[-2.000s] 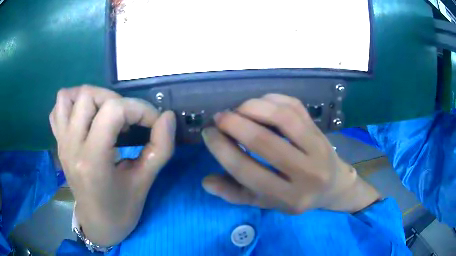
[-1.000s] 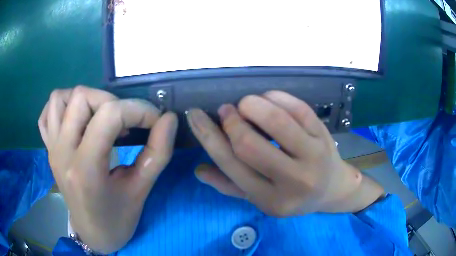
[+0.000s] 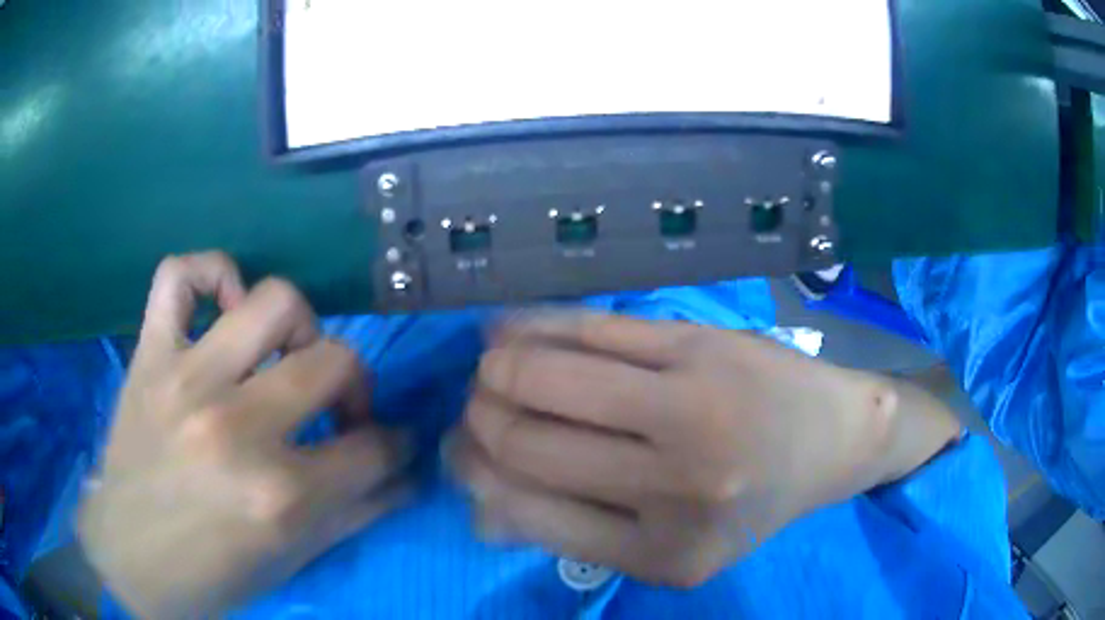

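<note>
The dark grey carrier fixture [image 3: 521,267] lies at the near edge of the green bench, just below the white board [image 3: 582,61]. Several small square openings in a row show, with bright metal points at their upper edges and screws at both bar ends. My left hand [image 3: 248,442] is below and left of the fixture, blurred, with fingers curled. My right hand [image 3: 630,436] is below the fixture's middle, blurred, with fingers bent together. Neither hand touches the fixture. Whether the fingertips hold anything tiny cannot be seen.
The glossy green bench [image 3: 133,158] extends on both sides of the board. Blue smock sleeves of other people [image 3: 1000,351] show at the right and left edges. A grey rail [image 3: 1081,61] is at the upper right. My blue smock is below the fixture.
Both hands have come off the fixture and down towards my smock, uncovering all its openings. The fixture and board appear higher in the picture.
</note>
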